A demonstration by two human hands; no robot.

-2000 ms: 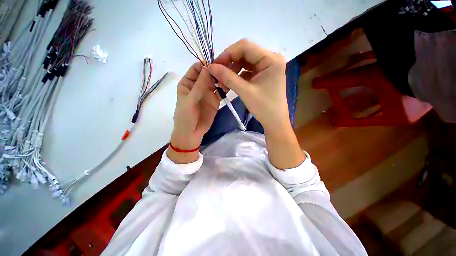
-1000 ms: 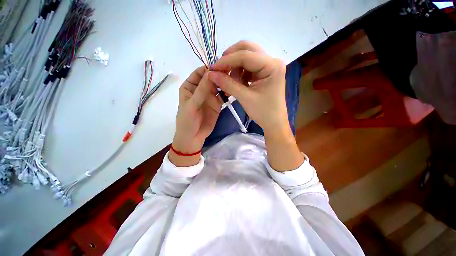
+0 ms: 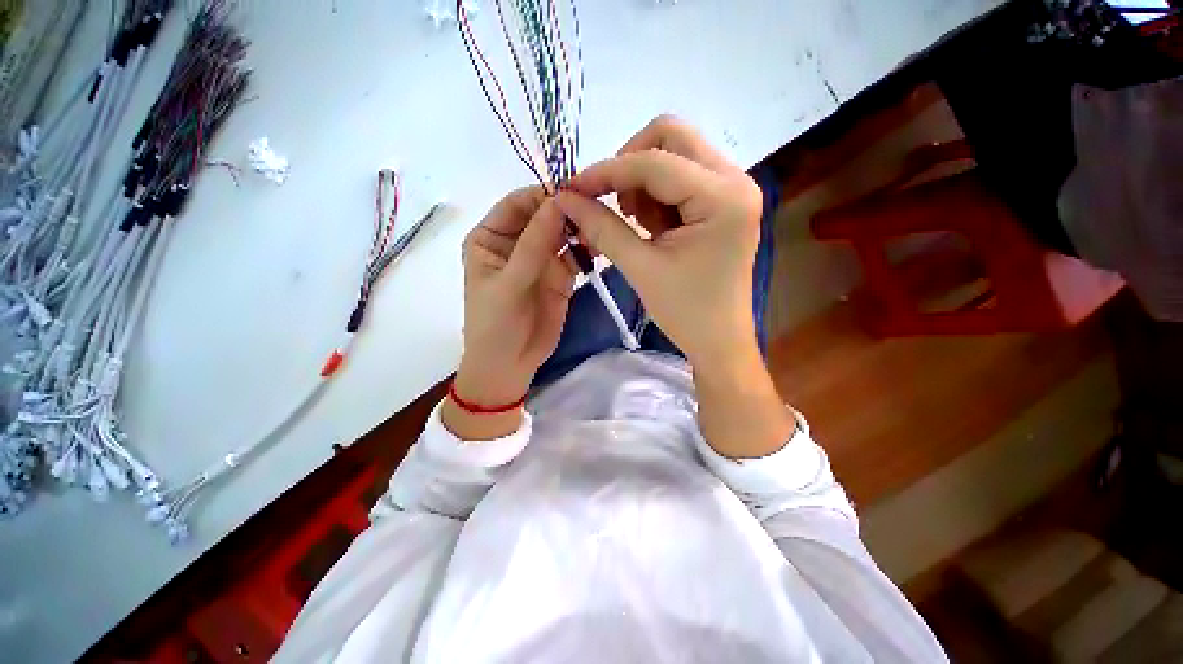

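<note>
My left hand [image 3: 513, 279] and my right hand [image 3: 681, 227] meet at their fingertips above the table edge. Both pinch the thin lead wires [image 3: 551, 97] near their base. The wires fan upward from the fingers in dark, red, blue and white strands. Below the fingers a short black sleeve [image 3: 580, 257] joins the white cable [image 3: 615, 309], which hangs down to my lap. What lies between the fingertips is too small and hidden to tell.
A reference cable [image 3: 288, 422] with an orange-red band lies on the white table [image 3: 298, 285]. Harness bundles [image 3: 110, 298] lie at the far left beside small white housings [image 3: 269, 160]. A red stool [image 3: 934, 253] stands at right. A person's grey sleeve [image 3: 1131, 195] shows at the right edge.
Both hands have shifted slightly right and down in the picture, still pinching the wires. The wire fan has moved right with them. More small white housings show at the top edge.
</note>
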